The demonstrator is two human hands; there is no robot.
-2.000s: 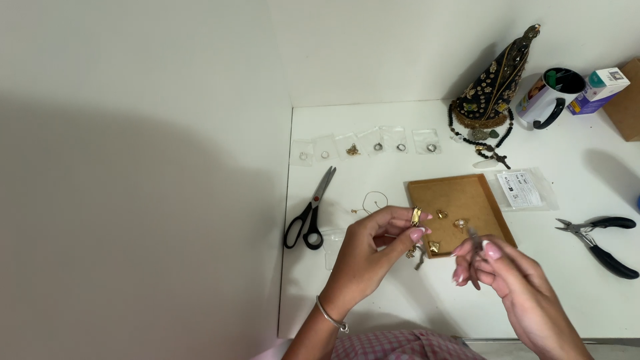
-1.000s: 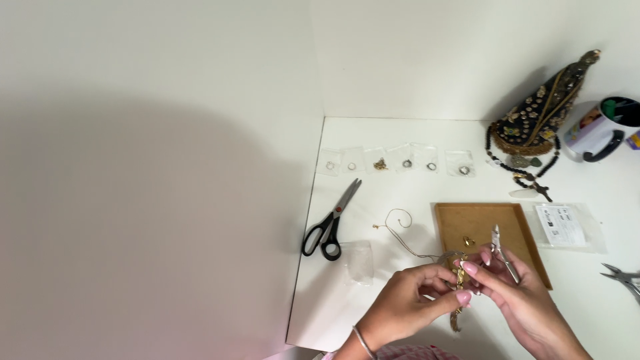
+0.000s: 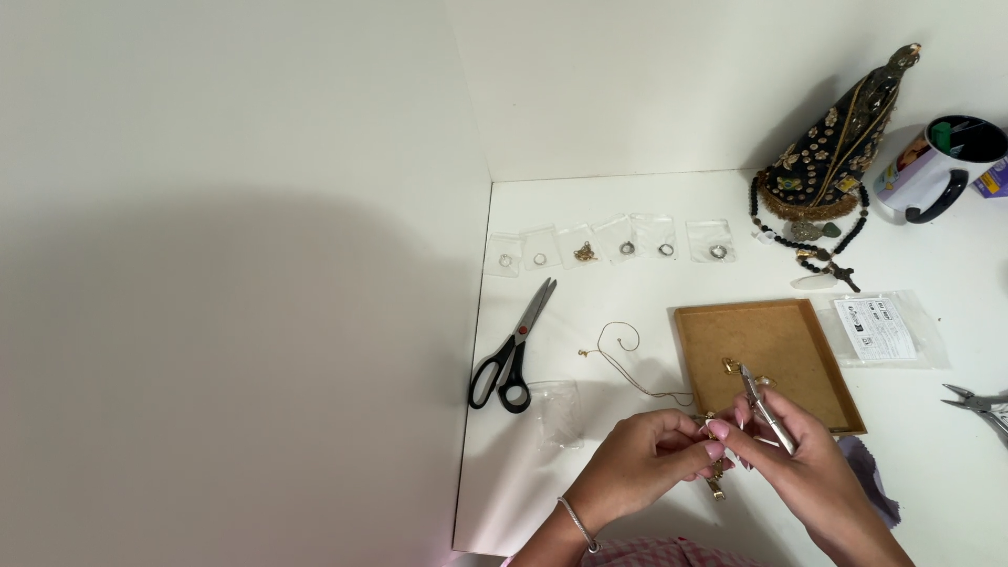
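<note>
My left hand (image 3: 650, 465) pinches a gold-coloured chain-like piece of jewellery (image 3: 716, 490), whose lower end hangs below the fingers. My right hand (image 3: 795, 461) touches the same piece with its fingertips and also holds a slim silver metal tool (image 3: 768, 417) between its fingers, the narrow tip pointing up and away. Both hands meet at the near left corner of a shallow brown tray (image 3: 823, 354). Small gold-coloured pieces (image 3: 731, 366) lie in the tray. A thin chain necklace (image 3: 622, 374) stretches over the white table to the tray's left side.
Black-handled scissors (image 3: 516, 346) and a clear plastic bag (image 3: 557, 413) lie left. Small bags of jewellery (image 3: 583, 246) form a row behind. Farther right are a robed statuette (image 3: 835, 150), a black-bead rosary (image 3: 846, 277), a mug (image 3: 925, 177), a labelled bag (image 3: 906, 331), pliers (image 3: 976, 402) and a purple cloth (image 3: 866, 480).
My hands have come together around the gold-coloured piece; two seconds ago they were apart. The silver tool now points up from my right hand. The view has shifted.
</note>
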